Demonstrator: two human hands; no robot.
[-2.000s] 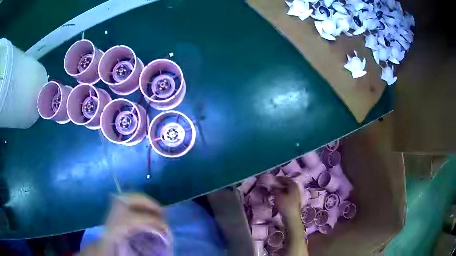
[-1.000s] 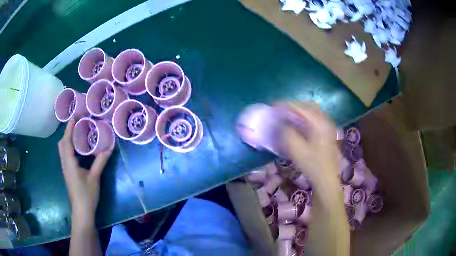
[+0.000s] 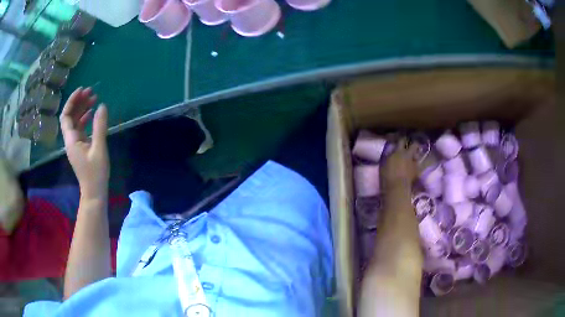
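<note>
My right hand (image 3: pixel 401 158) reaches down into the open brown carton (image 3: pixel 433 93) among jumbled pink housings (image 3: pixel 458 186). Its fingertips are dark and partly hidden among the housings, so I cannot tell whether it grips one. My left hand (image 3: pixel 85 133) is raised at the bench's front edge at left, its fingers apart and holding nothing. A few pink housings (image 3: pixel 255 17) stand on the green bench (image 3: pixel 260 56) at the top, cut off by the picture's edge.
Grey-brown housings (image 3: pixel 46 86) stand grouped at left. Part of the white tub (image 3: pixel 114 7) shows at top left, and a cardboard flap (image 3: pixel 508 18) at top right. A person in red (image 3: pixel 37 241) is at lower left. The bench's front edge curves above my lap.
The view has swung down and right toward the carton. My right hand has gone from over the bench, with a blurred pink housing, into the carton. My left hand has left the housing it touched.
</note>
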